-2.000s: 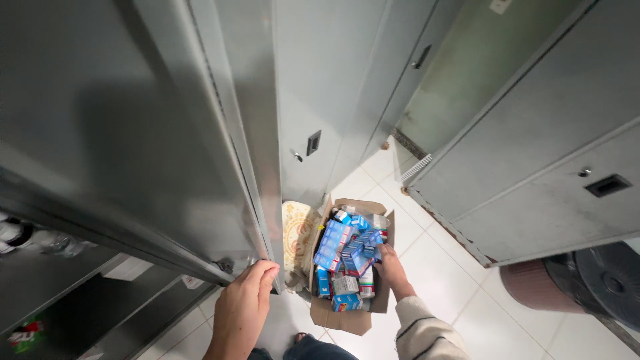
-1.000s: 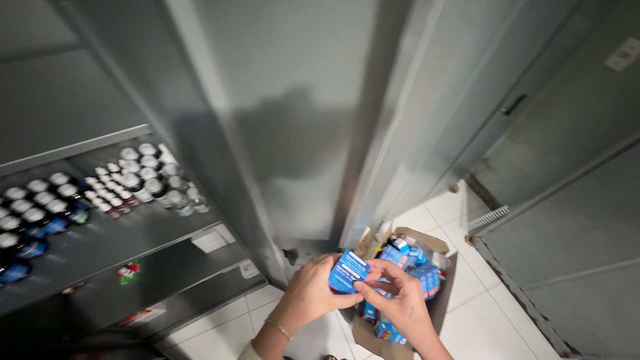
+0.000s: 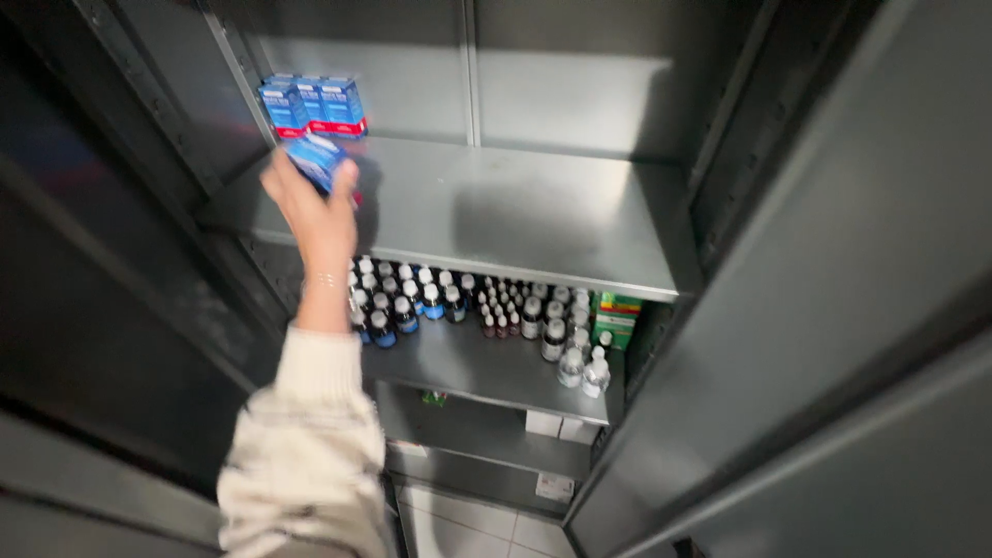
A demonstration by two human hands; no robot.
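My left hand (image 3: 314,205), in a cream knitted sleeve with a thin bracelet at the wrist, grips a small blue carton (image 3: 316,160) between thumb and fingers. It is over the left part of a grey metal cabinet shelf (image 3: 496,209). Just behind it, in the shelf's back left corner, several upright blue cartons with red lower bands (image 3: 341,107) stand side by side. Motion blur softens the held carton. My right hand is outside the picture.
On the shelf below stand rows of dark bottles with white caps (image 3: 404,314), small dropper bottles (image 3: 502,322), clear bottles (image 3: 595,376) and a green box (image 3: 618,318). Lower down are white boxes (image 3: 544,423). An open cabinet door (image 3: 806,310) stands at the right.
The view has swung to the cabinet's inside. A second ago both hands held a blue carton above the cardboard box; now only my left hand grips one, over the shelf.
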